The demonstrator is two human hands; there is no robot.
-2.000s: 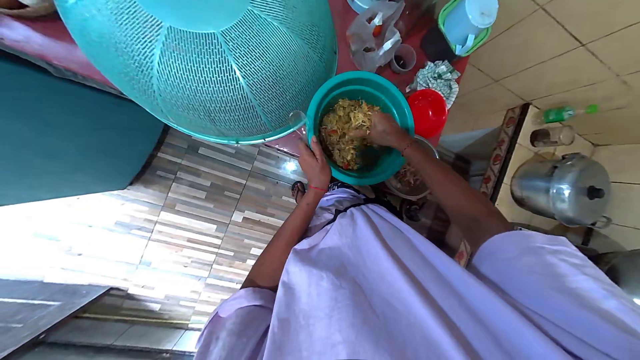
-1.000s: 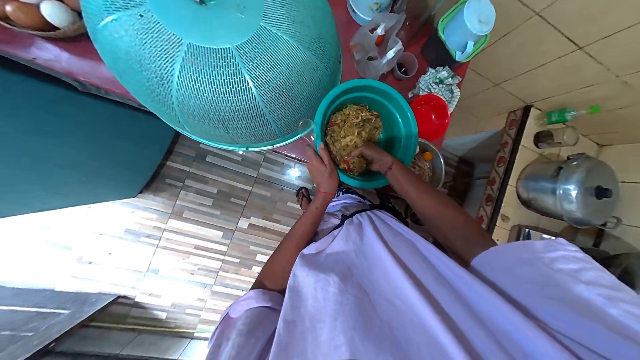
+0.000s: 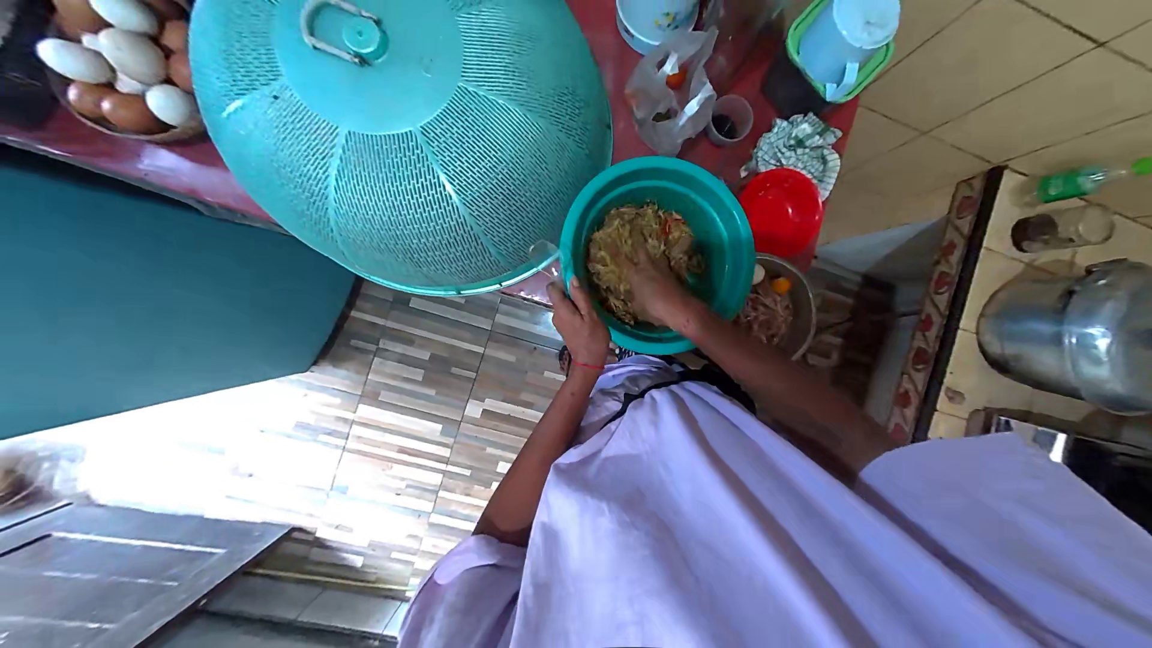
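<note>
A green plastic basin [image 3: 731,270] sits at the table's edge, close to my body, with a shredded yellowish food mixture [image 3: 652,229] inside. My left hand [image 3: 580,324] grips the basin's near left rim, thumb and fingers at the edge. Inside the basin, my right hand [image 3: 661,292] is pressed into the mixture, its fingertips partly hidden in it. Beside the basin at the right is a metal bowl [image 3: 813,310] holding shredded food and a small orange item. A red plastic bowl [image 3: 781,211] stands just beyond that.
A large turquoise mesh food cover [image 3: 405,171] fills the red table [image 3: 220,180] at left, beside a basket of eggs [image 3: 130,58]. Behind the basin are a plastic bag [image 3: 670,94], a small cup [image 3: 730,119] and a checked cloth [image 3: 796,153]. A metal pot [image 3: 1071,333] stands at right.
My right hand has moved from the mixture's right side to its near edge, then further into it. My left hand stays at the rim. The view has shifted, showing more eggs.
</note>
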